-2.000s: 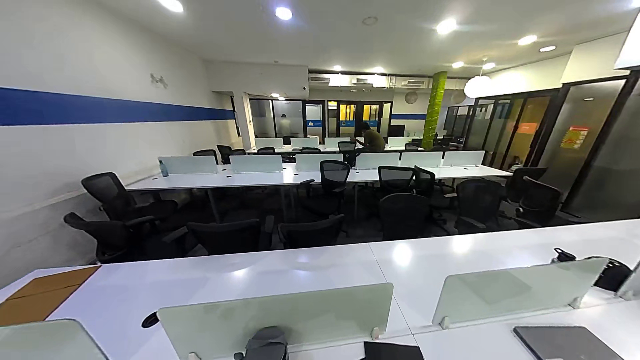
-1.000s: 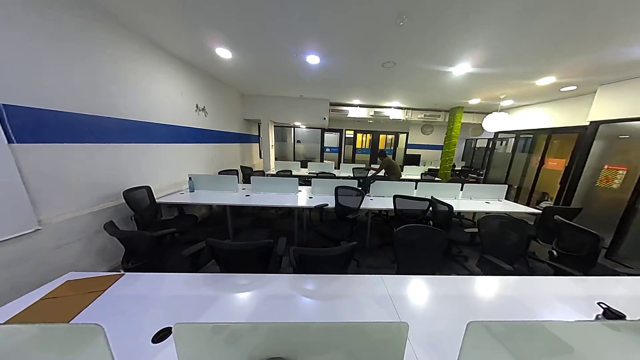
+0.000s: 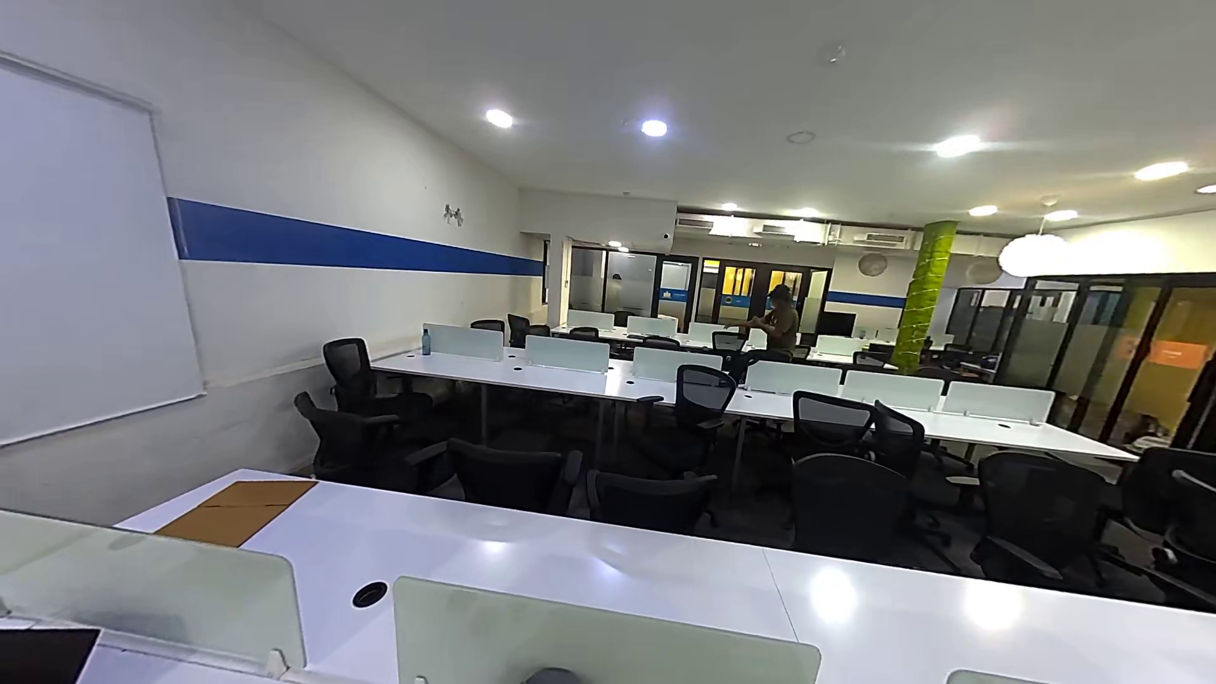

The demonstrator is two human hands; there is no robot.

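Observation:
Neither my left hand nor my right hand shows in the head view, so what they hold or touch is hidden. Nearest to me is a long white desk (image 3: 665,556) with frosted glass dividers, one in the middle (image 3: 598,632) and one at the left (image 3: 152,579). A flat brown cardboard piece (image 3: 233,511) lies at the desk's left end. A round black cable grommet (image 3: 370,595) sits between the two dividers. The corner of a dark flat object (image 3: 43,655) shows at the bottom left.
Black mesh office chairs (image 3: 850,503) line the far side of the near desk. Behind them stands a second white desk (image 3: 570,377) with dividers and a bottle (image 3: 426,340). Farther back are a person (image 3: 781,323) and a green-wrapped column (image 3: 920,299). A white board or screen (image 3: 85,256) hangs at the left.
The view has turned left and up, bringing the white board at the left into sight. The grey laptop seen at the lower right two seconds ago is out of view.

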